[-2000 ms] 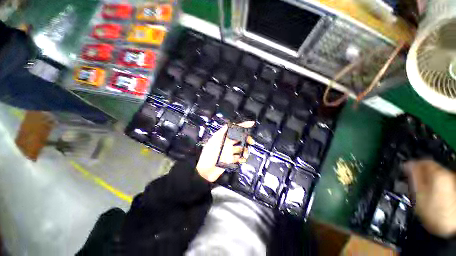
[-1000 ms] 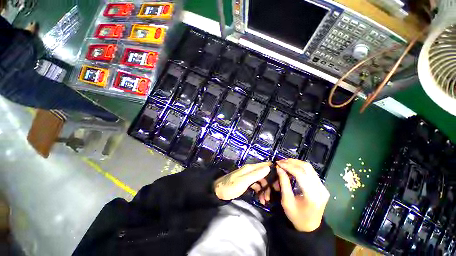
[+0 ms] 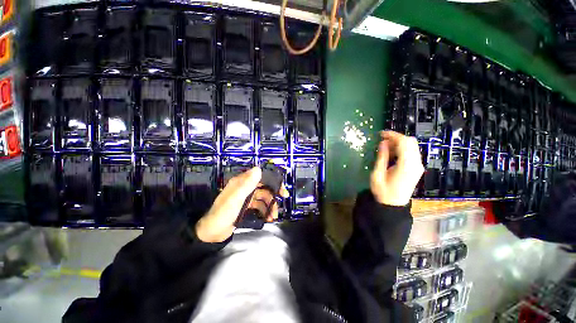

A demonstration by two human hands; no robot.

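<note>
My left hand (image 3: 228,205) holds a black device housing (image 3: 273,176) at the front edge of the large black blister tray (image 3: 148,151). The tray has three rows of pockets with dark housings in them. My right hand (image 3: 399,169) is raised at the right, just beside the loose pile of small pale pieces (image 3: 355,136) on the green mat (image 3: 344,94). Its fingers are curled; whether a tiny piece is between the fingertips cannot be seen.
More black blister trays (image 3: 467,120) lie right of the pile. A clear tray of dark units (image 3: 436,271) is at the lower right. Red and orange units (image 3: 9,142) show at the left edge. An orange cable (image 3: 300,49) hangs at the top. A person's dark sleeve (image 3: 548,211) is at far right.
The view has swung right. My hands, together at the housing a second ago, are now apart: my right hand is beside the pale pile, my left still holds the housing.
</note>
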